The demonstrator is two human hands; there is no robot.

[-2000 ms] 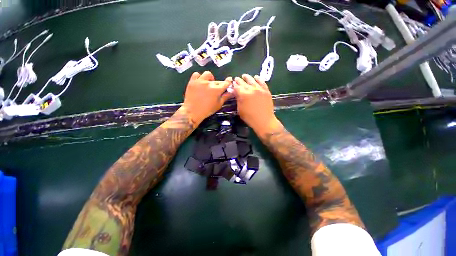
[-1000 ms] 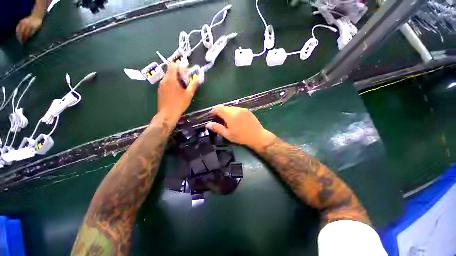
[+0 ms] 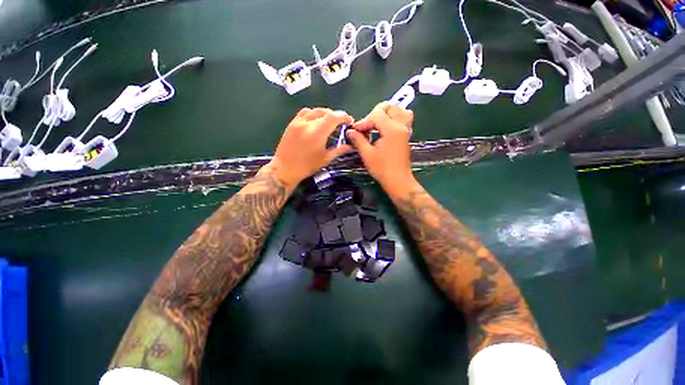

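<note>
My left hand (image 3: pixel 309 144) and my right hand (image 3: pixel 387 143) meet above the conveyor side rail. Between their fingertips they hold a white unit (image 3: pixel 342 137), mostly hidden by the fingers. A small dark edge shows at my right fingertips; I cannot tell if it is a black piece. A coiled white cord (image 3: pixel 402 96) shows just beyond my right hand. A loose pile of black square pieces (image 3: pixel 330 229) lies on the green worktable between my forearms; some show shiny faces. Two open white housings (image 3: pixel 296 77) with yellow and dark parts inside lie on the belt beyond my hands.
The dark rail (image 3: pixel 188 177) crosses between belt and worktable. Closed white units (image 3: pixel 481 92) lie on the belt at right, more corded units (image 3: pixel 98 153) at left. A metal bar (image 3: pixel 601 98) slants at upper right. Blue bins stand at lower left (image 3: pixel 13 323) and lower right (image 3: pixel 638 350).
My left hand has come back from the open housings on the belt, and my right hand has left the black pile. Both now meet on one unit. Two open housings remain in that group.
</note>
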